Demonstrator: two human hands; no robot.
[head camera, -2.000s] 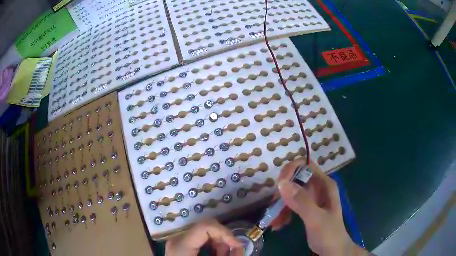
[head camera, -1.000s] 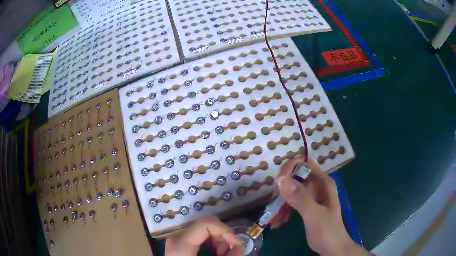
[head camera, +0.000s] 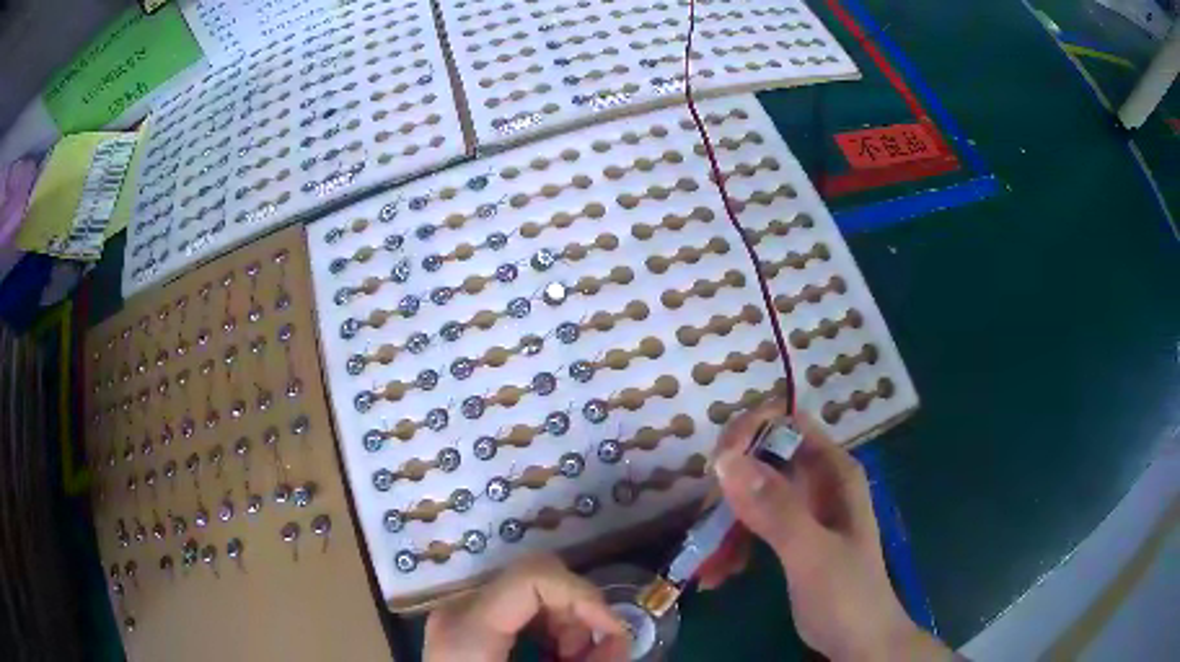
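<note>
My right hand (head camera: 809, 530) holds a grey-white corded hand tool (head camera: 709, 537), its brass-gold tip pointing down at the round fixture (head camera: 657, 631) at the near edge of the white tray. My left hand (head camera: 518, 618) rests at the fixture's left side, fingertips bent onto it; whether they pinch a part is hidden. The white component tray (head camera: 699, 278) holds small round silvery components in its left cut-outs; its right cut-outs show brown. A dark red and black cord (head camera: 757, 265) runs from the tool up across the tray.
A brown sheet (head camera: 259, 595) with rows of small leaded parts lies left. Two more white trays (head camera: 304, 117) lie behind. A red label (head camera: 893, 144) and blue and red tape mark the green mat at right. Green (head camera: 123, 71) and yellow papers lie at the back left.
The view has shifted very slightly. Both hands, the tool and the fixture keep nearly the same positions.
</note>
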